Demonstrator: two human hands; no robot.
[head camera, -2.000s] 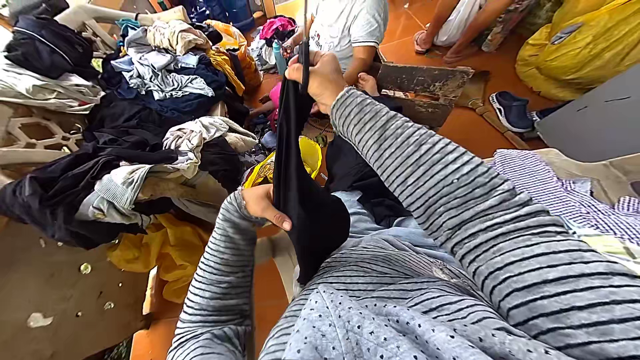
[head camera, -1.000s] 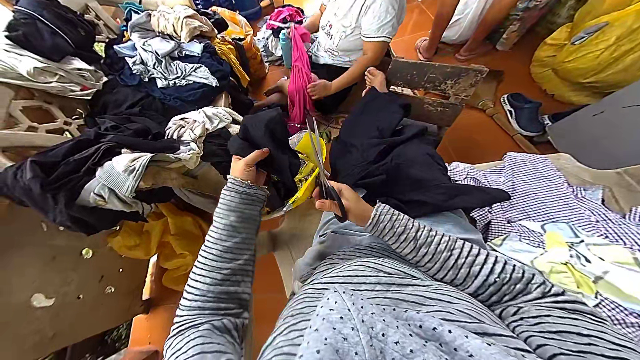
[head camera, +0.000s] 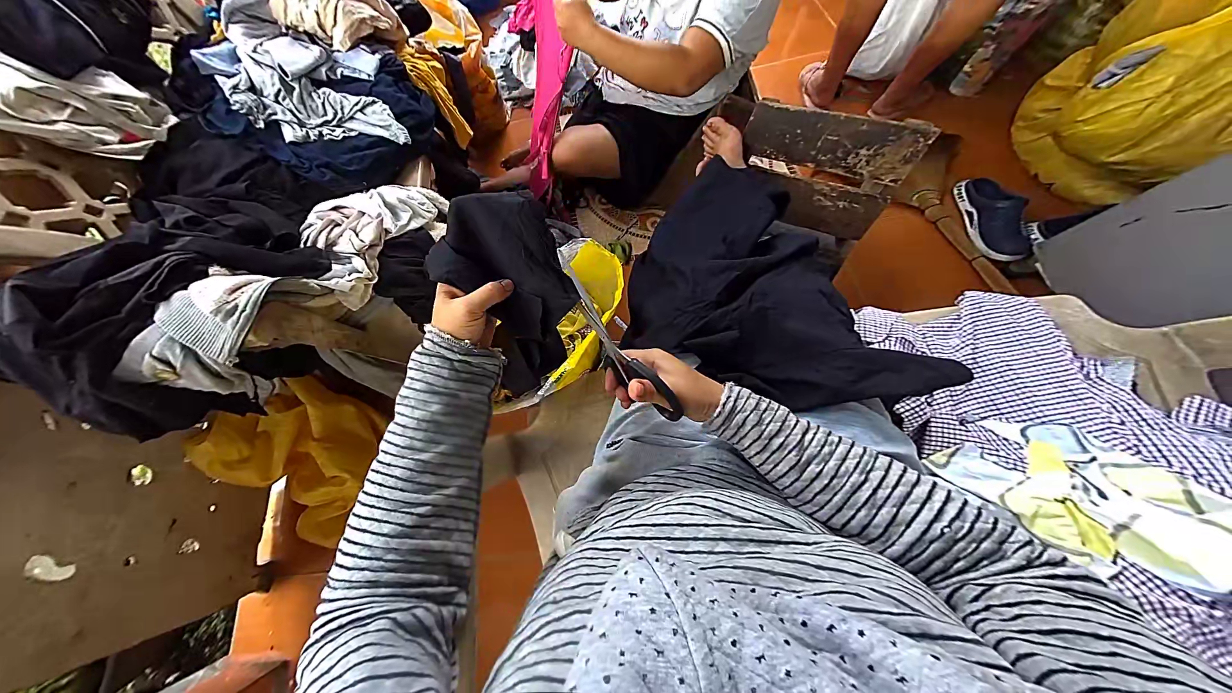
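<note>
My left hand pinches a black cloth between thumb and fingers, over the left side of a yellow plastic bag. Black-handled scissors sit in my right hand, their blades pointing up and left beside the cloth's right edge; whether the blades touch it I cannot tell. Another piece of black cloth lies across my lap, just beyond my right hand.
Heaped clothes fill the left side. A checkered cloth lies at right. Ahead, a person handles a pink cloth near a worn wooden board. Dark clogs and a yellow sack are at upper right.
Two seconds ago both my hands held a black cloth stretched upright; since then one part came to rest on my lap and the scissors appeared low in my right hand. The other person's pink cloth has risen.
</note>
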